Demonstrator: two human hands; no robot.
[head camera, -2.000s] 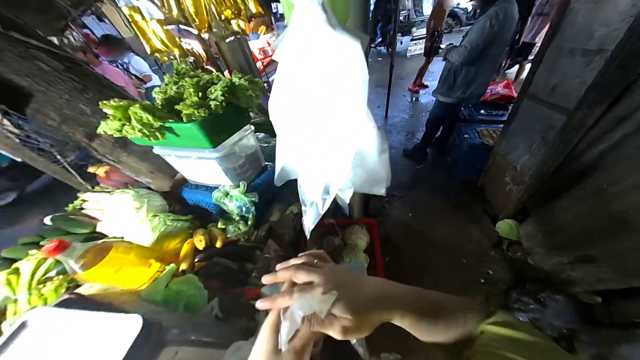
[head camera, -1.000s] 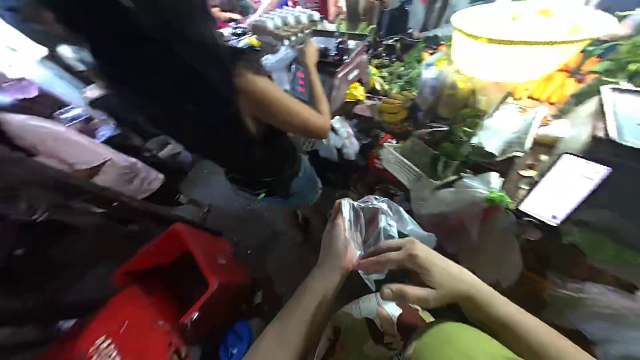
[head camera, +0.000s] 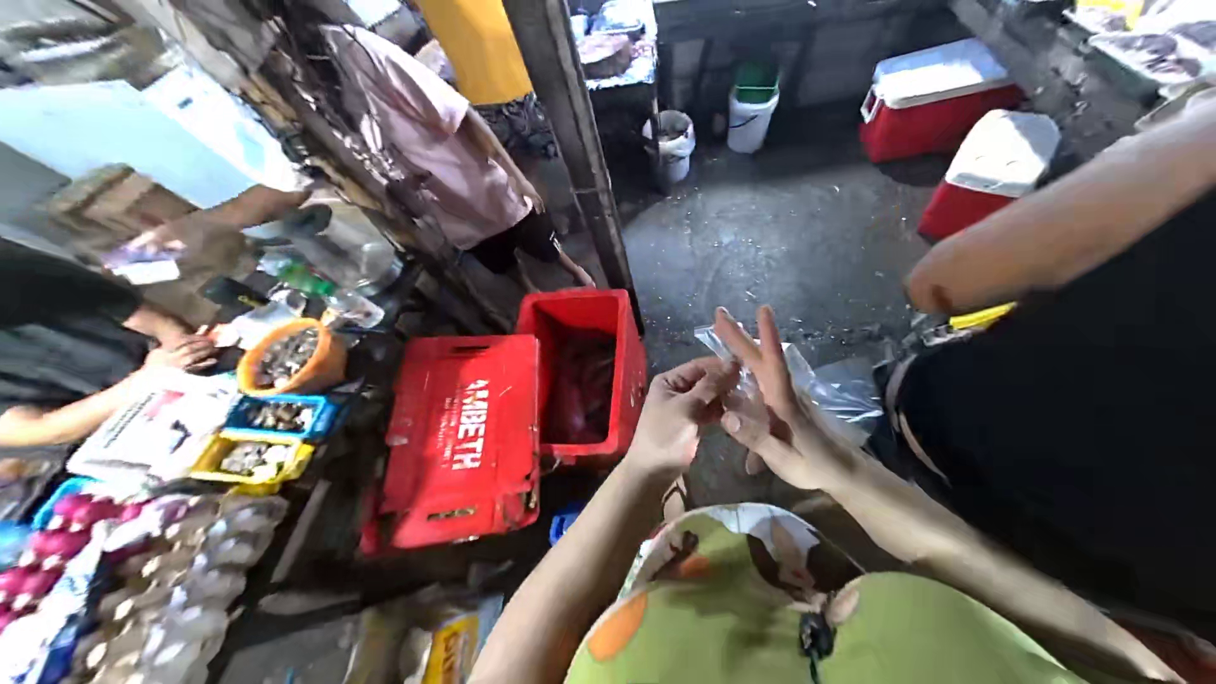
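Note:
In front of my green top, both hands meet at a thin clear plastic bag (head camera: 831, 385). My left hand (head camera: 679, 408) pinches an edge of it between thumb and curled fingers. My right hand (head camera: 774, 408) is beside it, two fingers raised and the thumb close to the left fingertips; the plastic passes behind these fingers and spreads out to the right. Whether the right fingers grip the plastic is hard to tell. Left of my hands stands an open red cooler box (head camera: 579, 370) with dark contents, its red lid (head camera: 463, 442) alongside.
A person in black (head camera: 1073, 427) stands close on my right. Another in pink (head camera: 437, 133) is beyond a post (head camera: 575, 142). White-lidded red coolers (head camera: 993, 176) and a white bucket (head camera: 752, 119) stand on the wet floor. At left are an orange bowl (head camera: 328, 359) and packed bulbs (head camera: 180, 579).
The view has swung strongly away from the vegetable stall. My hands remain together at the clear plastic, which my left hand held spread a second ago; two right fingers now point up.

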